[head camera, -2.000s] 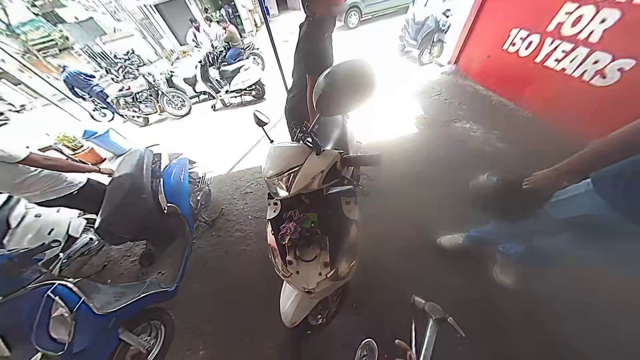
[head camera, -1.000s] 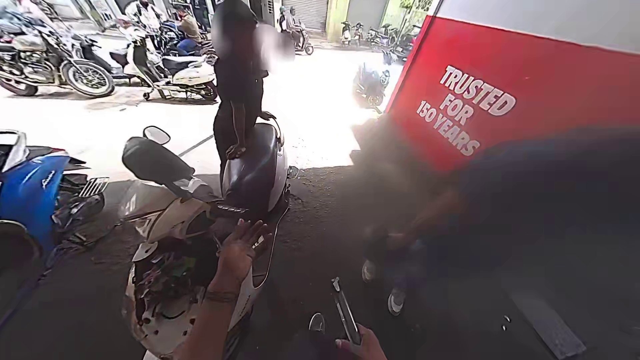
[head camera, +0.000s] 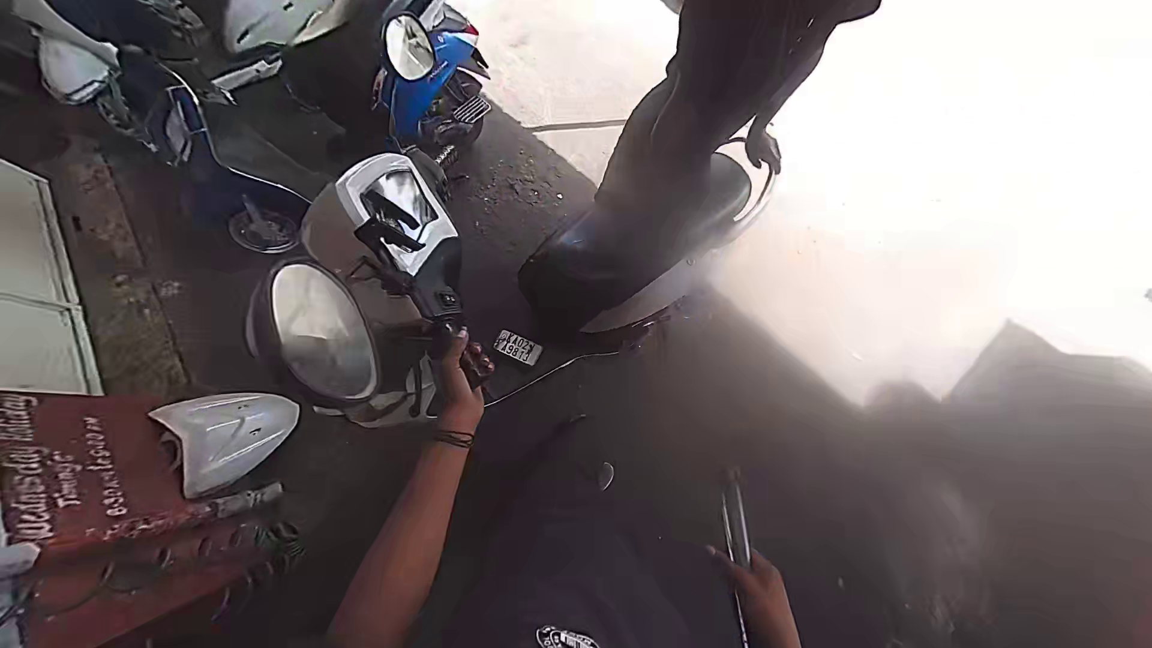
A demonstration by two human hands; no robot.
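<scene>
My left hand [head camera: 463,369] is closed around the handlebar grip [head camera: 445,328] of a white scooter. A round mirror [head camera: 322,331] stands left of that hand, and the scooter's dark seat [head camera: 576,270] lies beyond it to the right. A licence plate [head camera: 517,347] bearing writing lies on the footboard side just past my fingers. At the lower right my right hand [head camera: 760,589] is shut on a long metal tool [head camera: 735,522]; its exact kind cannot be told.
Another person [head camera: 702,99] in dark clothes stands by the scooter's rear, a hand near the grab rail [head camera: 760,202]. A blue scooter [head camera: 423,85] is parked beyond. At the left, a white body panel [head camera: 229,436] rests by a red board [head camera: 81,477] bearing writing.
My left hand, held open above the scooter one second ago, now grips its handlebar. The metal tool is still in my right hand. The view has swung strongly.
</scene>
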